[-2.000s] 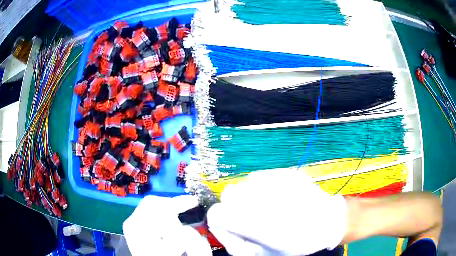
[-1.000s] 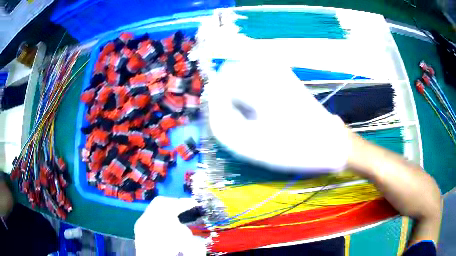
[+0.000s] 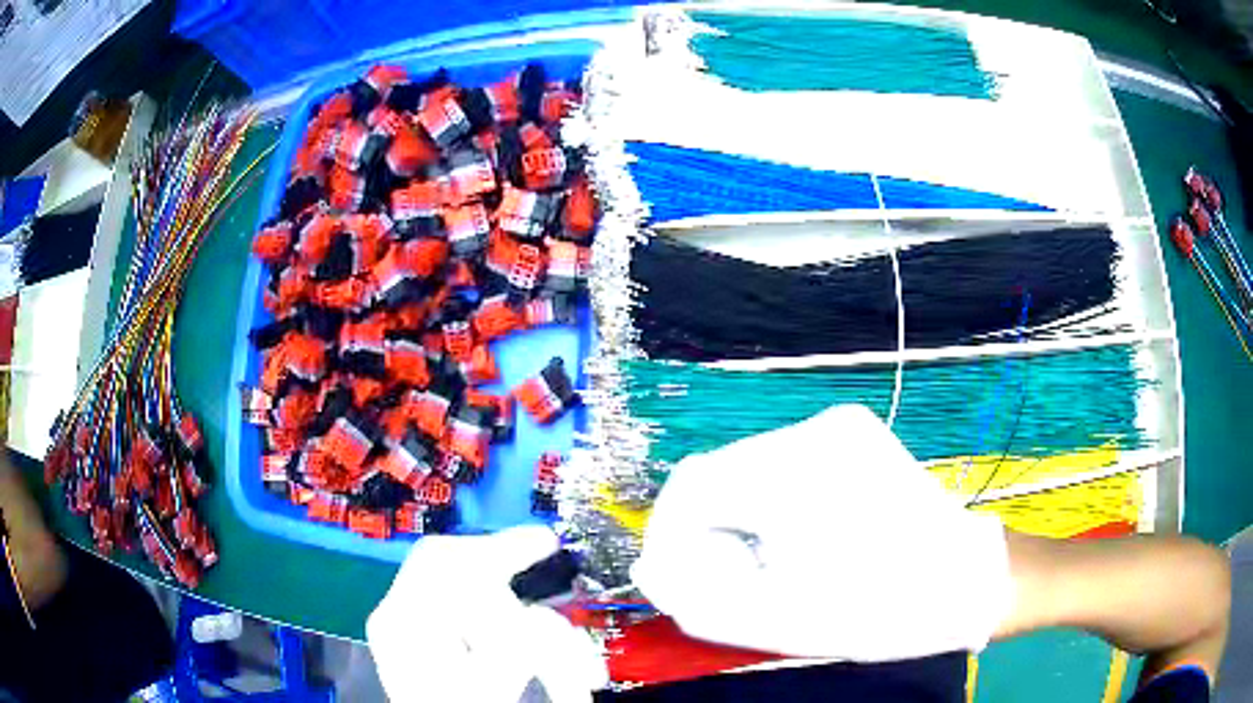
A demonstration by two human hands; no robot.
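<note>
My left hand [image 3: 474,625], in a white glove, is closed around a connector housing [image 3: 548,578] below the blue tray; its black end shows. My right hand [image 3: 831,549], gloved, is just right of it over the near wire rows, fingertips close to the housing. A white wire [image 3: 900,295] rises from behind my right hand across the green, black and blue rows. A blue wire [image 3: 1014,357] and a thin dark wire also cross the green row. My right fingertips are partly hidden, so their grip on the white wire is not clearly seen.
The blue parts bin [image 3: 245,412] holds heaped housings, left of the white wire tray [image 3: 1165,398]. Harness bundles lie at left [image 3: 138,467] and right [image 3: 1209,227]. A blue crate [image 3: 344,35] stands at the far edge. Another person's arm [image 3: 30,543] shows at left.
My right hand reached over the wire rows, then came back beside my left hand. A white wire now trails across the rows; the blue wire lies further right. My left hand still holds the housing.
</note>
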